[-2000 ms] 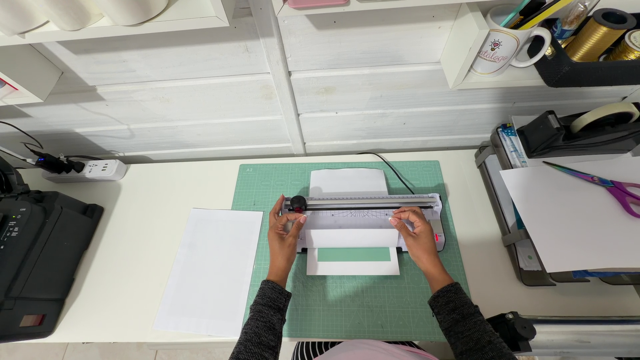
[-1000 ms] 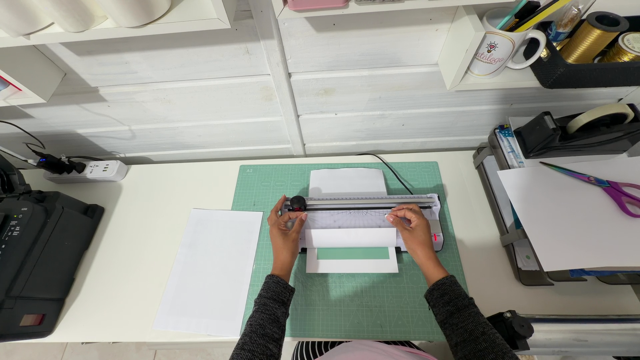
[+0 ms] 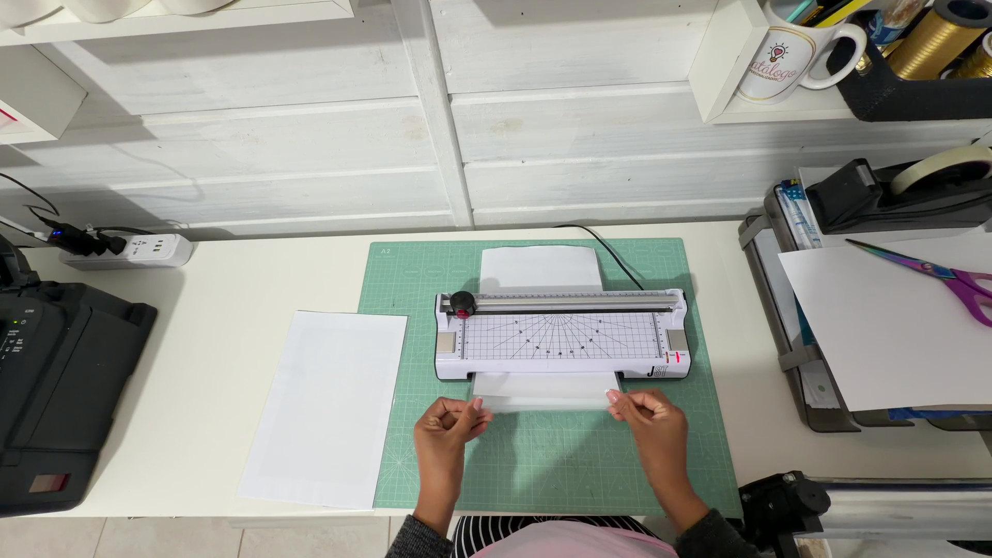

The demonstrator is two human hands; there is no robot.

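A white laminator with a built-in trimmer (image 3: 562, 333) rests on a green cutting mat (image 3: 542, 465). A white sheet (image 3: 540, 270) lies behind it, and another sheet (image 3: 546, 391) sticks out of its front, partly hidden by the machine. My left hand (image 3: 446, 442) pinches the front sheet's left edge between thumb and finger. At the opposite edge, my right hand (image 3: 655, 438) pinches the same sheet. The trimmer's black cutter knob (image 3: 463, 303) sits at the left end of its rail.
Left of the mat lies white paper (image 3: 325, 411), partly over the mat's edge. A black printer (image 3: 70, 395) and a power strip (image 3: 128, 252) stand further left. At right are document trays (image 3: 798, 387) topped with paper and purple scissors (image 3: 965, 291), and a roller-type device (image 3: 891, 504).
Both hands have moved from above the machine to in front of it, toward me. The front sheet with the rectangular opening no longer shows as before; a narrower part sticks out.
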